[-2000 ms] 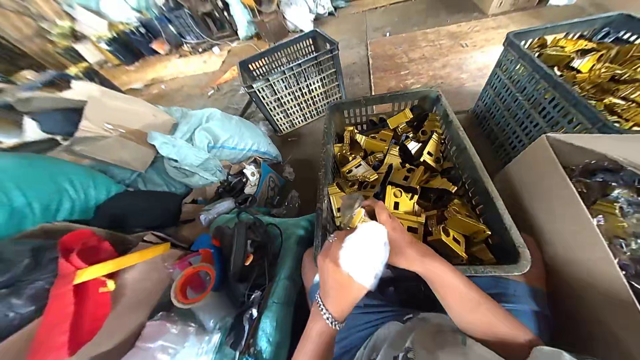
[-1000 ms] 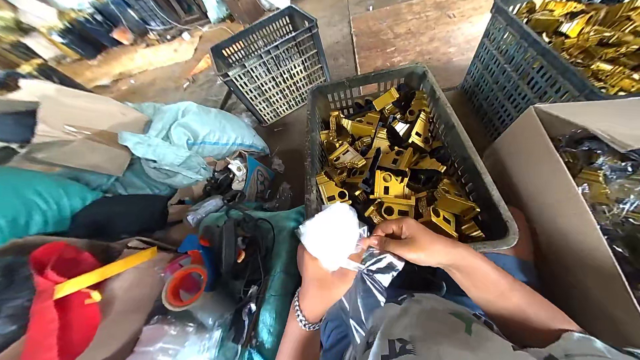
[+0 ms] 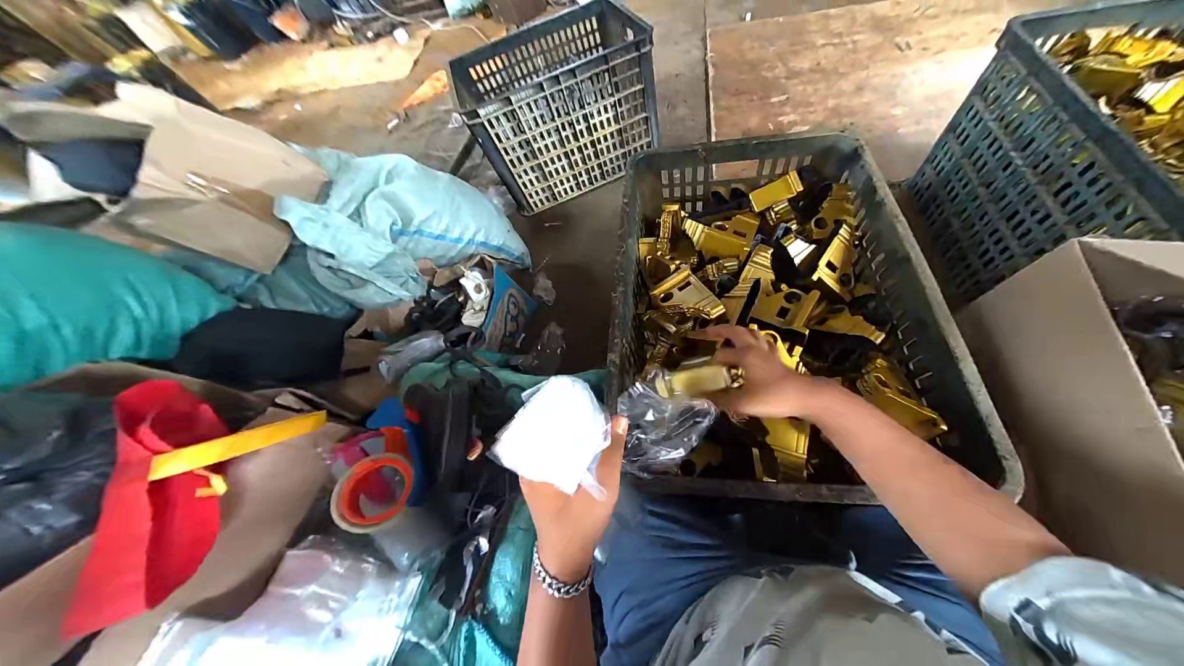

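Note:
My left hand (image 3: 573, 504), with a chain bracelet at the wrist, holds a white folded wad (image 3: 558, 433) to the left of the dark plastic crate (image 3: 967, 416). Over the crate's near left part, my right hand (image 3: 763, 375) grips a gold-coloured part (image 3: 696, 380), blurred by motion. A clear plastic bag (image 3: 664, 427) hangs around or beside that part's left end; which one I cannot tell. Below the hand, gold-coloured metal parts (image 3: 786, 310) and black pieces fill the crate.
An upright crate (image 3: 578, 120) stands beyond on the floor. At right are another crate (image 3: 1008, 157) of gold parts and a cardboard box (image 3: 1036, 342). To the left lie pale blue sacks (image 3: 416, 208), a tape roll (image 3: 372, 490), red material (image 3: 166, 481) and clear plastic bags (image 3: 305, 601).
My hands, close together one second ago with a clear bag, have moved apart. The right hand has reached over the crate and now grips a gold part; the left still has the white wad.

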